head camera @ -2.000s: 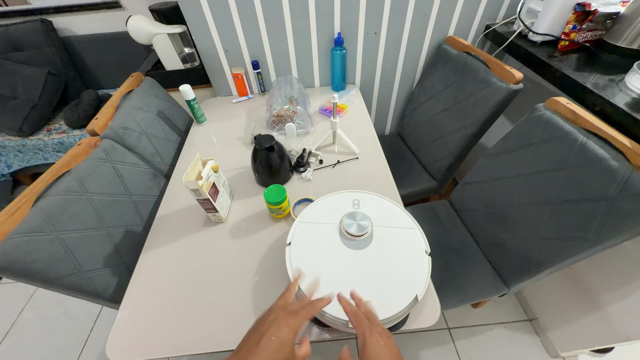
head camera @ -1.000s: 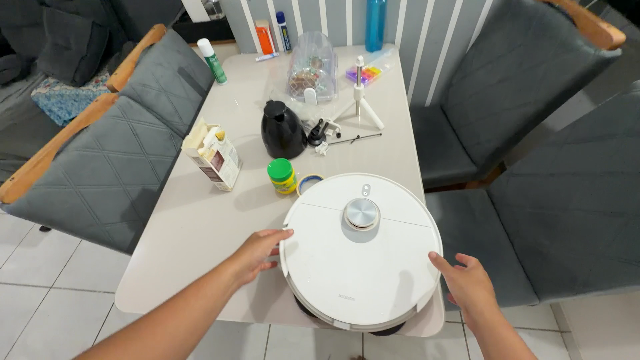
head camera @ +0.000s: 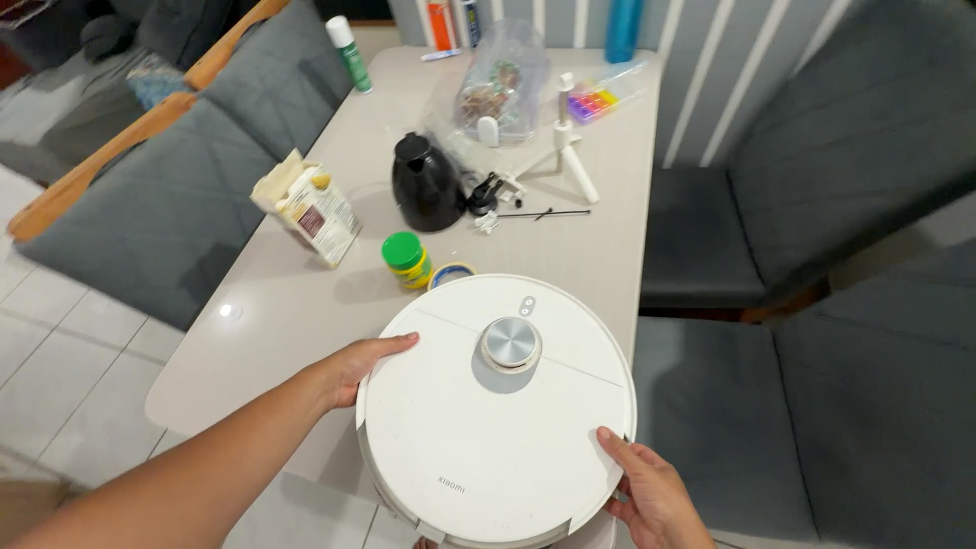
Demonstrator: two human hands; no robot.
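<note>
A round white Xiaomi robot vacuum (head camera: 457, 427), with a silver turret on top, is over the near end of the table, partly past its edge. My left hand (head camera: 358, 370) grips its left rim, thumb on top and fingers out of sight below. On the right rim my right hand (head camera: 648, 480) has its thumb on top and its fingers curled beneath. Just beyond the vacuum are a yellow jar with a green lid (head camera: 408, 261) and a roll of tape (head camera: 452, 274), partly covered by it. Whether its underside touches the tabletop is hidden.
The pale table (head camera: 305, 351) also bears an open carton (head camera: 313, 210), a black thermal jug (head camera: 427, 183), a white tripod stand (head camera: 564, 141), a clear plastic container (head camera: 503, 84), a spray can (head camera: 349, 55) and a blue bottle (head camera: 624, 30). Grey chairs (head camera: 709, 419) flank it.
Both hands were blurred at the vacuum's near edge, then moved apart to its opposite sides. The vacuum now appears turned and is held by both hands, closer to me.
</note>
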